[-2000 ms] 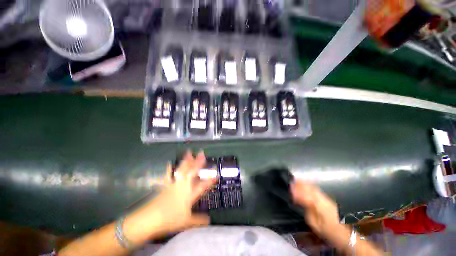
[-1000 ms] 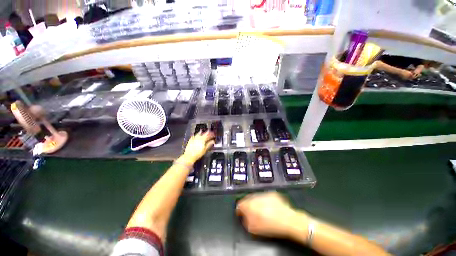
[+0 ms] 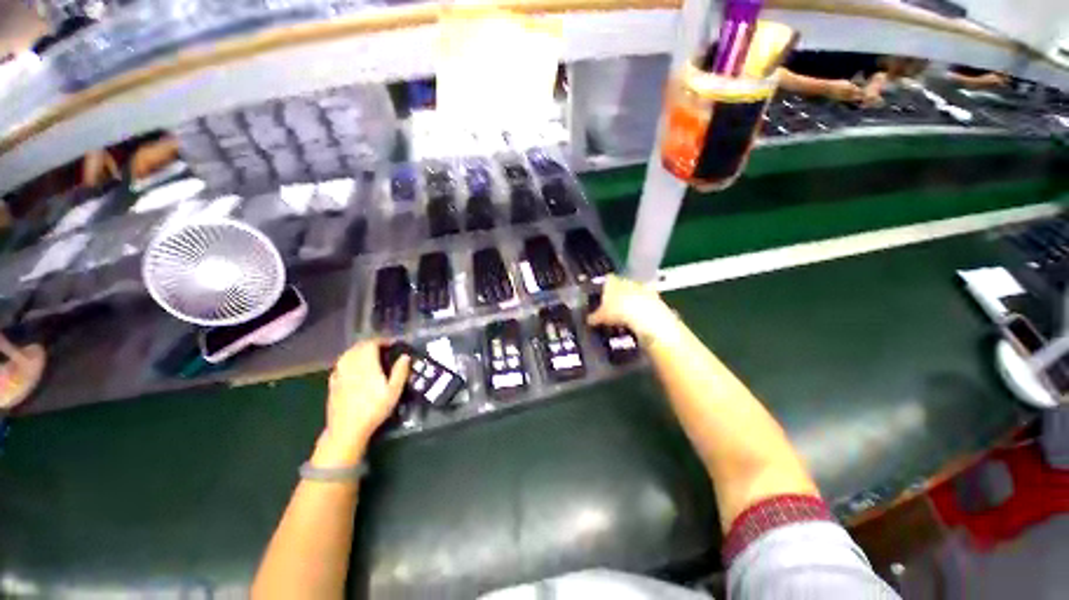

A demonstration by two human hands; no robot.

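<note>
A clear blister tray [image 3: 483,408] lies on the green bench with phones in two rows of pockets. My left hand [image 3: 366,393] is at its front left corner, shut on a black phone [image 3: 431,380] that lies slanted, its open battery side up. A small white slip [image 3: 442,352] is beside it. My right hand [image 3: 631,307] is at the right end of the front row, its fingers gripping the upper end of another phone [image 3: 621,342]. More battery-side-up phones [image 3: 505,355] lie between my hands. The back row holds dark phones [image 3: 491,277], partly in shade.
Another tray with phones [image 3: 478,211] stands behind. A white fan [image 3: 215,272] and a phone-like slab [image 3: 252,326] are at left. An orange pen holder [image 3: 717,127] hangs on a white post [image 3: 659,223]. Other people's hands [image 3: 873,88] show at the far right back.
My left hand has moved from the back row to the front left pocket and holds a slanted phone. My right hand has moved from before the tray to its front right pocket. The view has shifted.
</note>
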